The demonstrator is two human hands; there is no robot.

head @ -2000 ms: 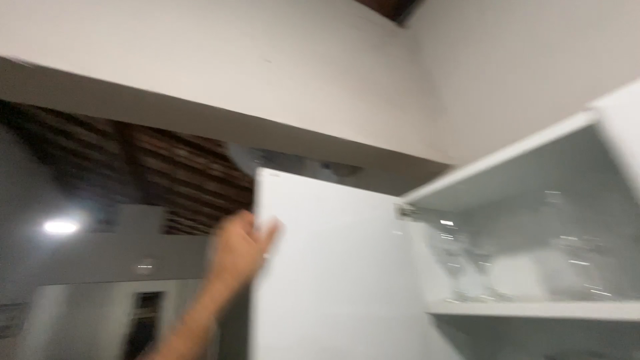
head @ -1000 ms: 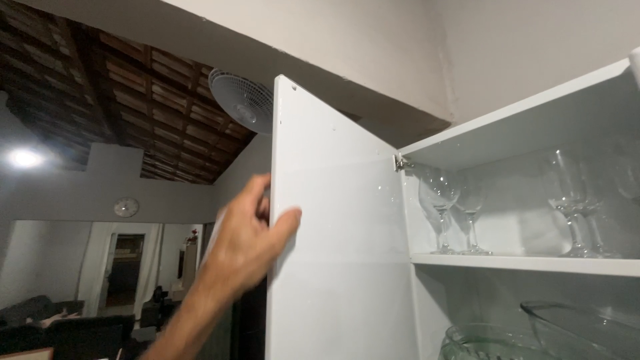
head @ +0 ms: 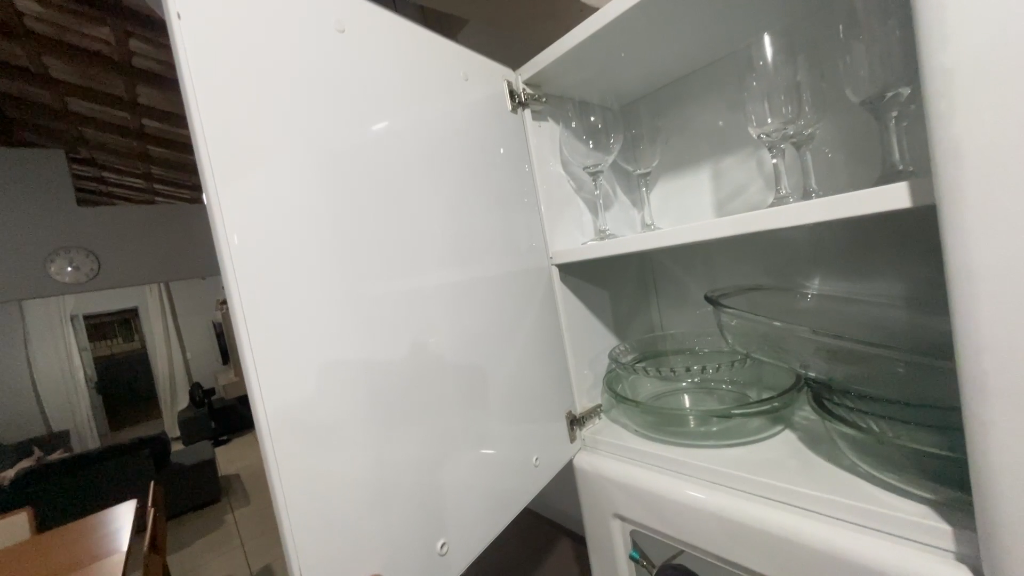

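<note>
Neither my left hand nor my right hand can be made out; only a tiny skin-toned spot shows at the bottom edge by the door. A white cabinet door (head: 384, 272) stands swung out on two metal hinges. Inside, stemmed glasses (head: 594, 144) stand on the white upper shelf (head: 744, 222). Below them, round green-tinted glass dishes (head: 700, 408) sit at the left, one inside another. A large clear glass baking dish (head: 832, 328) rests on further glassware (head: 888, 440) at the right.
Under the cabinet is a white unit with a framed opening (head: 680, 512). Beyond the door are a wooden table (head: 72, 536), a dark sofa (head: 104, 480), a wall clock (head: 72, 265) and a curtained doorway. A white panel (head: 980, 240) borders the cabinet's right side.
The hand that was at the door's outer edge has left it and is out of sight. The view has moved down and closer, showing the lower shelf's glass dishes.
</note>
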